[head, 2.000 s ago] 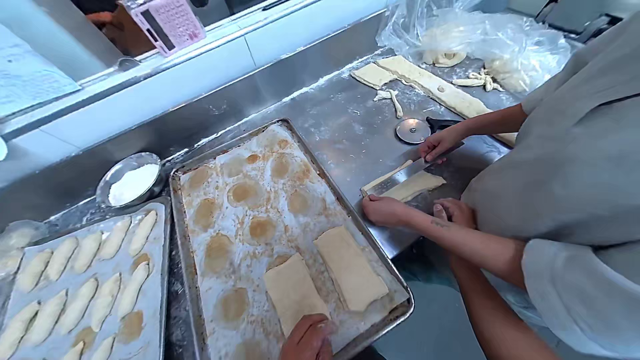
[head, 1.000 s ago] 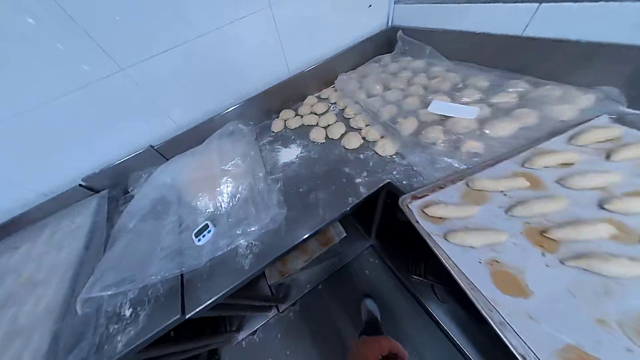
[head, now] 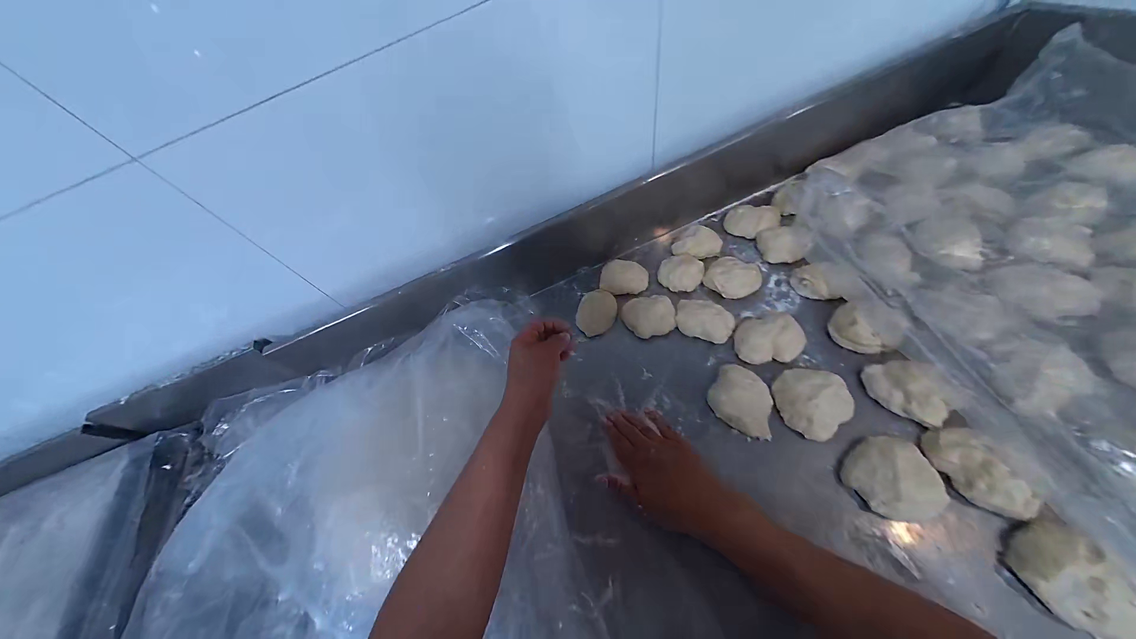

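My left hand (head: 539,359) has its fingers curled over the steel worktop, close to the left end of the uncovered dough balls; whether it pinches the edge of the clear plastic sheet (head: 355,497) beside it cannot be told. Palm down with fingers spread, my right hand (head: 652,466) rests on the floured steel worktop (head: 666,382). Several pale dough balls (head: 705,320) lie in loose rows just beyond and to the right of my hands. More dough balls sit under another clear plastic sheet (head: 985,266) at the right.
A steel upstand (head: 586,226) runs along the back of the worktop against a light tiled wall (head: 399,151). At the far left, another surface lies beneath plastic (head: 62,532).
The view has swung to the left and come closer to the dough balls. Both my hands are now over the worktop, and the tray of shaped dough is out of view.
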